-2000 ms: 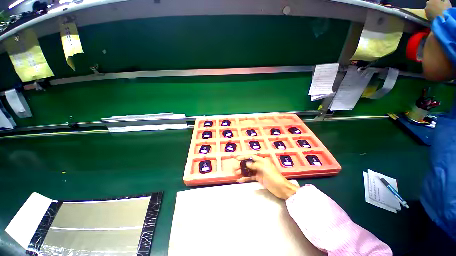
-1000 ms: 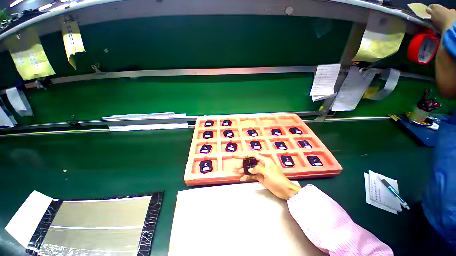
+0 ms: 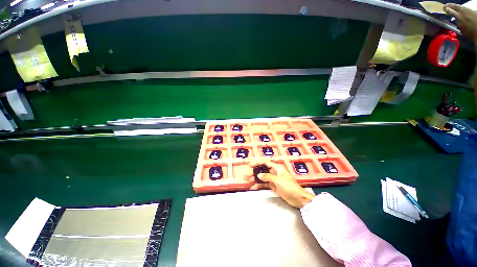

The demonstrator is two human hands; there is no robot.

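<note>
An orange-red compartment tray [image 3: 274,183] lies on the green bench, with small black watch-like units in most of its pockets. Several pockets in the back row hold none. My right hand [image 3: 280,182], in a pink striped sleeve, is over the front row and grips one black watch-like unit [image 3: 260,172] between thumb and fingers. It partly hides the pockets beneath it. A plain cream work sheet [image 3: 240,229] lies in front of the tray, partly under my forearm. My left hand is not in view.
Left is a beige pad with black patterned edges [image 3: 102,229]. Right are paper slips [image 3: 392,201] with a pen [image 3: 410,199], a pen holder [image 3: 438,121] on a blue mat [image 3: 450,141], and a red round clock [image 3: 443,49]. A person in blue [image 3: 463,208] stands at the right edge.
The other person's arm and body have moved right, uncovering the red clock and more of the blue mat. My right hand stays over the front row with the unit, almost unmoved.
</note>
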